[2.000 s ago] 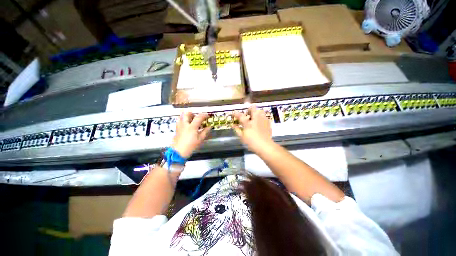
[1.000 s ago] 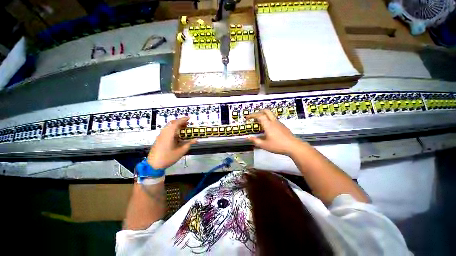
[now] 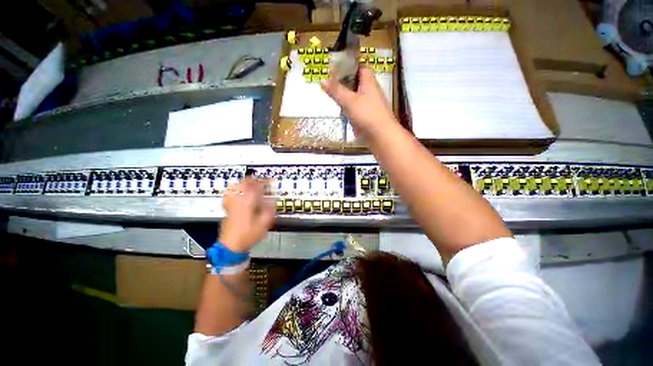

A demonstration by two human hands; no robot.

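A row of yellow-and-black transformers lies along the near edge of the conveyor rail. PCB panels lie end to end just beyond it. My left hand, blurred, is at the left end of the row, over the panels; its grip cannot be told. My right hand reaches over the left parts box and has its fingers around the hanging dispensing gun. My right forearm hides part of a panel that shows a few yellow transformers.
The left parts box holds several short yellow rows on white sheet. The right parts box has one yellow row at its far edge. A loose white sheet, red-handled tools and a white fan lie beyond the rail.
My right hand has left the transformer row and moved up to the gun. My left hand has moved off the row's left end. The row now rests on the rail edge, no longer between my hands.
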